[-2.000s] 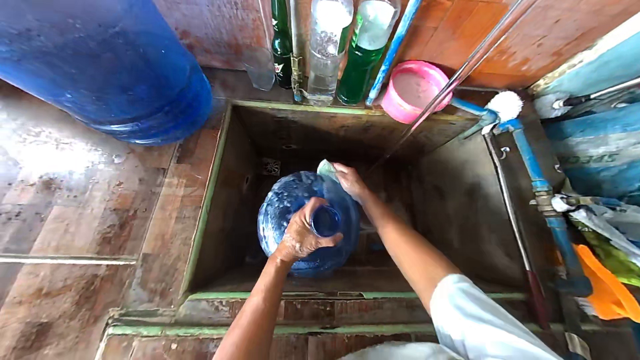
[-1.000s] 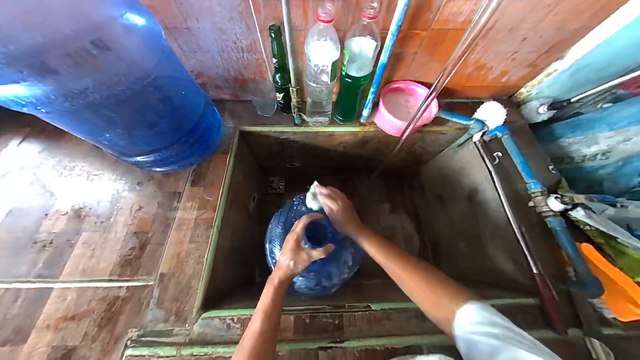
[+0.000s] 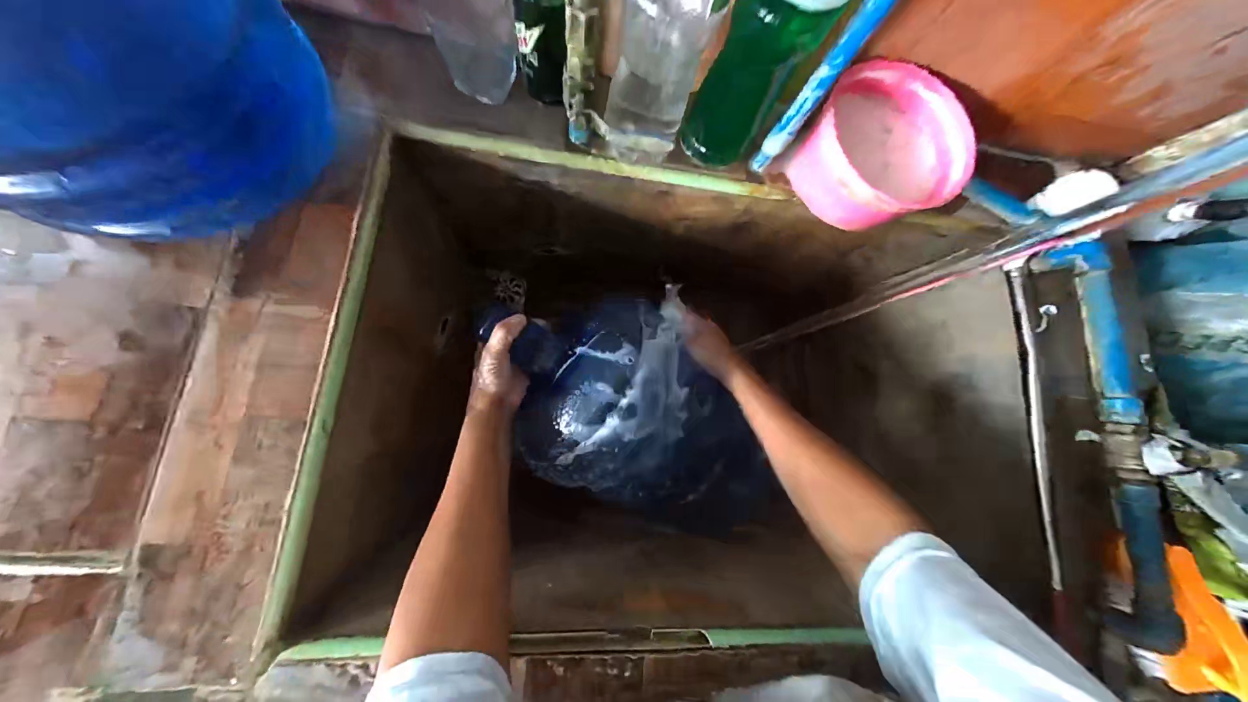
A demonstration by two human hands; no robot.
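Note:
A large blue plastic water jug (image 3: 624, 419) lies tilted on its side in a deep tiled sink basin (image 3: 331, 409), its neck toward the left and suds streaked over its body. My left hand (image 3: 499, 366) grips the jug's neck, with the thumb over it. On the jug's upper right side is my right hand (image 3: 707, 341), closed around a whitish cloth or sponge (image 3: 673, 302) that is blurred and partly hidden. Part of the jug's right side lies in shadow.
A big blue barrel (image 3: 156, 117) stands at the upper left. Clear and green bottles (image 3: 751, 78) and a pink tub (image 3: 882, 146) line the back ledge. A hose (image 3: 877, 292) crosses the basin's right part. Blue pipes (image 3: 1107, 331) run along the right.
The jug has been tipped from upright, mouth facing up, onto its side with its neck to the left. My left hand has moved with the neck. The view is closer over the basin.

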